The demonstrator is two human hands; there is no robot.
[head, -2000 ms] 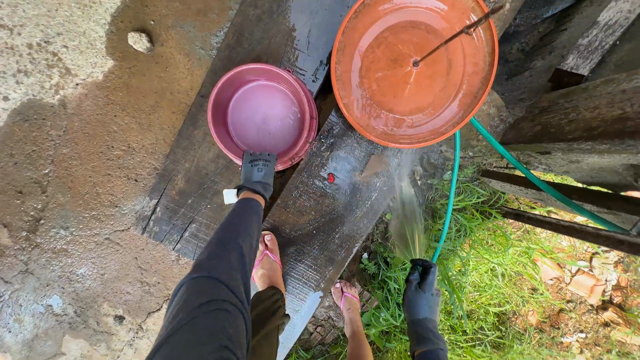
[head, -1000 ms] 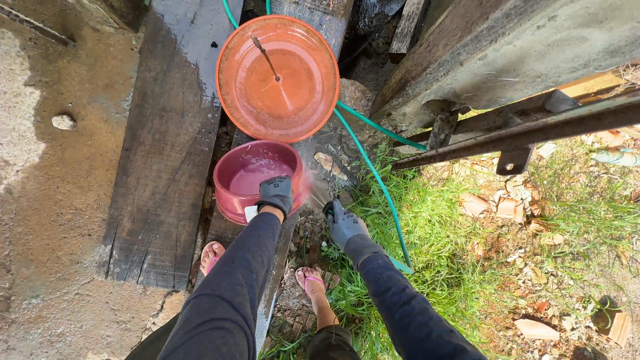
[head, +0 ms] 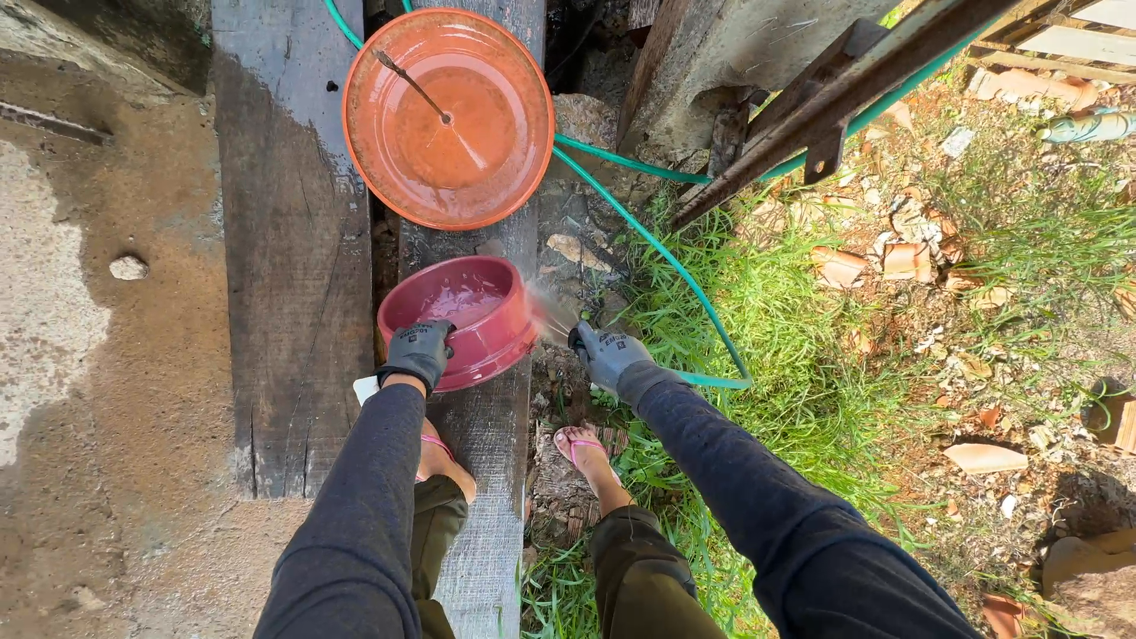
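Note:
My left hand [head: 419, 353], in a grey work glove, grips the rim of a dark pink plastic bowl [head: 508, 342], which is tilted with its outer side toward the spray. In my right hand [head: 614, 357], also gloved, is the black nozzle [head: 577, 339] of a green garden hose [head: 679, 266]. Water sprays from it onto the bowl's right side. Just above the bowl, a round orange plastic dish [head: 479, 169] with a thin rod standing at its centre rests on the wooden planks.
Dark, wet wooden planks [head: 293, 266] lie beside a concrete floor [head: 160, 426] with a stone [head: 129, 267] on it. A rusty metal bar [head: 754, 164] slants at upper right. Grass [head: 781, 355] and broken tiles [head: 907, 263] cover the ground at right.
My right hand has come up beside the bowl, where the spray now lands on its side. The bowl has gone from lying level to tilted in my left hand. The view has shifted.

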